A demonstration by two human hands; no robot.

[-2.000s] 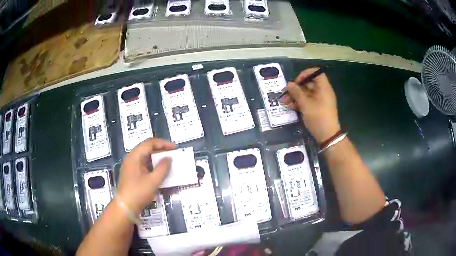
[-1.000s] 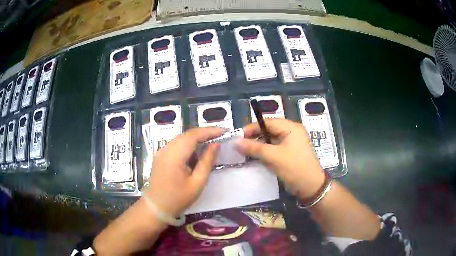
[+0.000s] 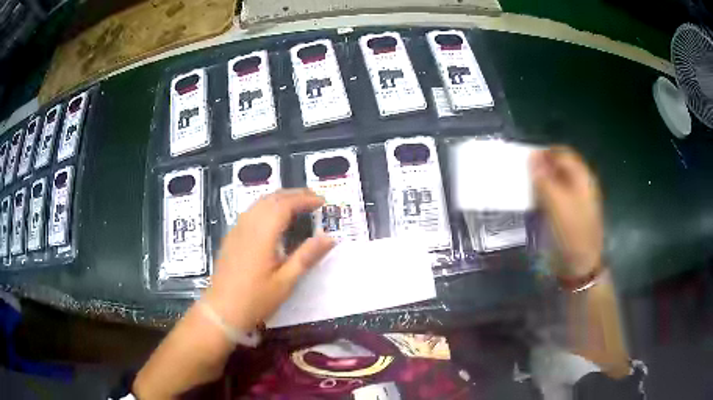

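Note:
My right hand point(image 3: 569, 207), blurred, holds a small white sheet point(image 3: 494, 175) by its right edge over the lower right pocket of the clear tray point(image 3: 155, 226), hiding most of the card there. The dark pen-like tool cannot be made out clearly. My left hand point(image 3: 266, 250) is over the tray's near side, thumb and fingers apart, with nothing visible between them. It partly covers a printed card point(image 3: 255, 173). Another printed card point(image 3: 336, 176) lies just right of its fingertips. A larger white sheet point(image 3: 367, 277) lies at the tray's near edge, partly under my left hand.
More filled trays point(image 3: 78, 195) lie at the left. A stained tan board point(image 3: 141, 39) and a pale board point(image 3: 352, 8) are at the far edge. A white fan point(image 3: 696, 66) stands at the far right on the dark green bench point(image 3: 578, 94). Dark red patterned cloth point(image 3: 274, 363) shows below.
The small white sheet went from my left hand to my right, which has moved right from the middle. My left hand now has its fingers apart. The view has shifted since the earliest frame.

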